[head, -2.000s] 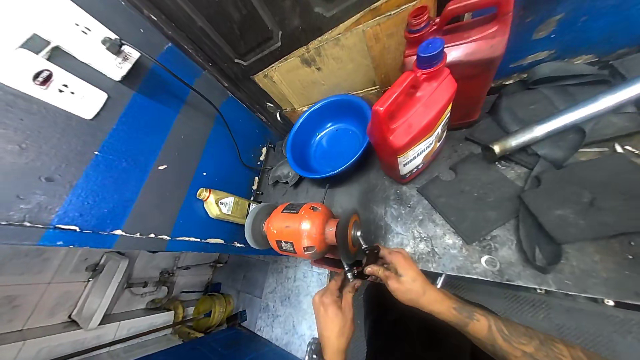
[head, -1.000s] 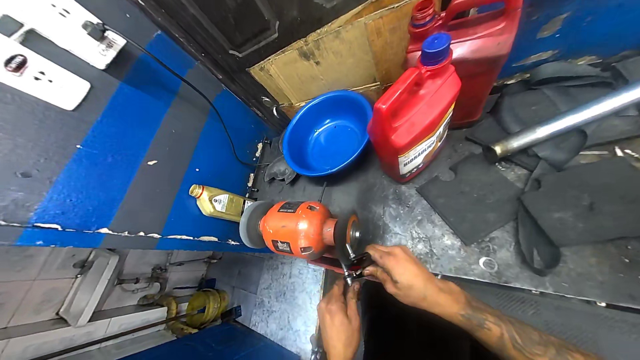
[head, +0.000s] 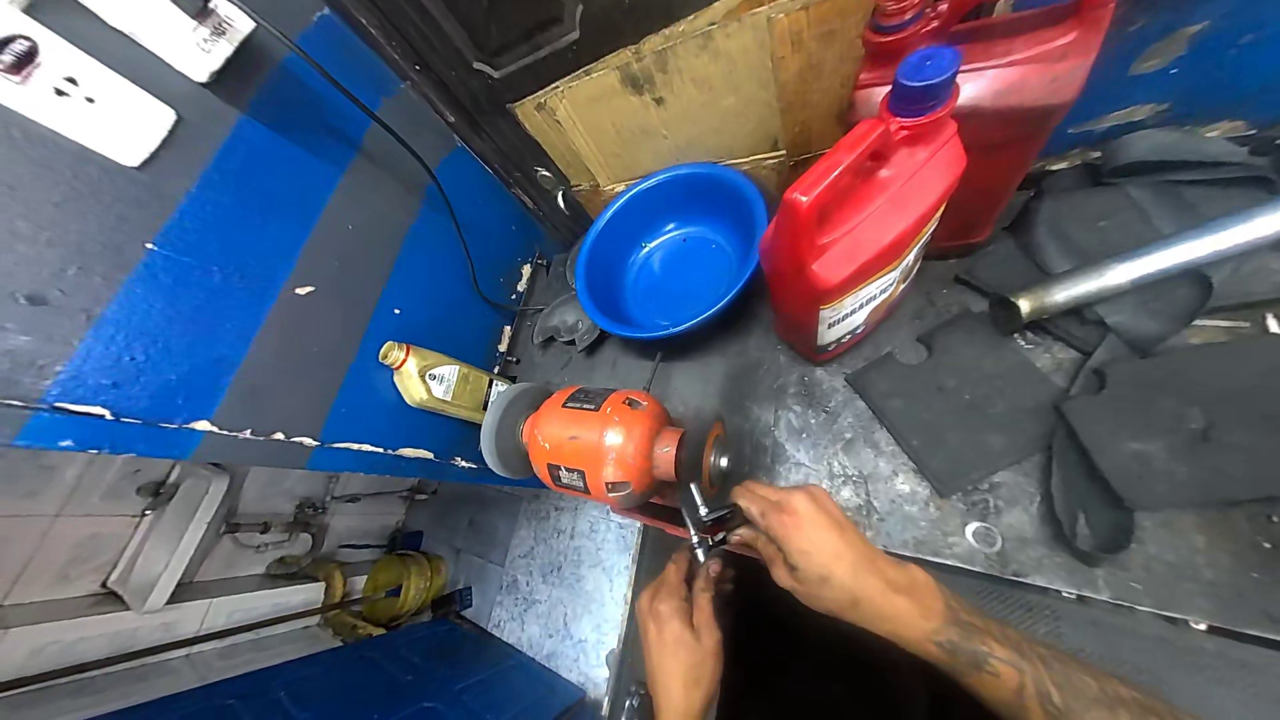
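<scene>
An orange bench grinder (head: pixel 600 445) stands at the bench edge, a grey wheel (head: pixel 508 430) at its left end and a darker wheel (head: pixel 702 455) at its right. Just below the right wheel, my left hand (head: pixel 682 635) grips the lower end of a small shiny metal part (head: pixel 700 525) with dark sections. My right hand (head: pixel 800 535) pinches the same part from the right, its fingertips close to the wheel. The exact kind of part cannot be told. My fingers partly hide it.
Behind the grinder are a blue plastic basin (head: pixel 672 250), a red jug with a blue cap (head: pixel 865 220) and an oil bottle (head: pixel 440 382). Dark rubber-like sheets (head: pixel 965 395) and a metal tube (head: pixel 1150 262) lie right. A black cable (head: pixel 430 170) runs down the wall.
The metal part has come down from against the right wheel's edge to just below it, and its angle has changed. Both hands still hold it.
</scene>
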